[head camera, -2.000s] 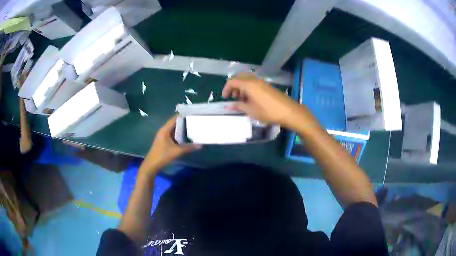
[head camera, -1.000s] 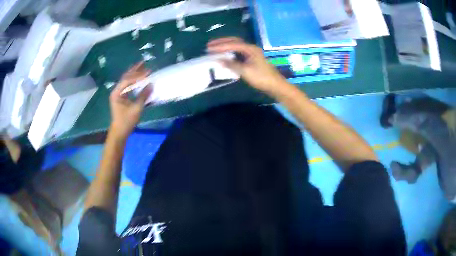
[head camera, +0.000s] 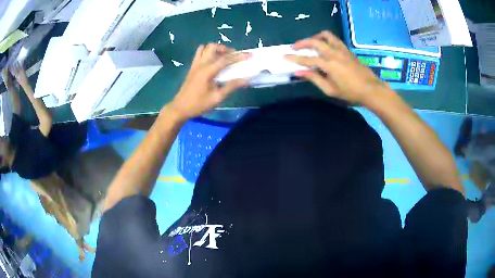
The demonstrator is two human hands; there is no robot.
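Observation:
A white retail box (head camera: 267,66) is held between both hands above the near edge of the green bench, its long narrow side showing. My left hand (head camera: 213,76) grips its left end. My right hand (head camera: 335,68) grips its right end, with fingers over the top edge. A thin white flap seems to hang along the box's lower edge; whether the lid is fully closed cannot be told. Both hands are bare.
A blue digital scale (head camera: 380,27) with lit green displays stands right, a white box on its platform. White cartons (head camera: 116,81) stack at left. White scraps (head camera: 248,28) lie on the green bench. A blue stool or crate (head camera: 198,149) is below. Another person (head camera: 46,144) is at far left.
The open box with its recess showing has been tilted and now shows a narrow white side. My right hand has moved to its right end. The view has shifted.

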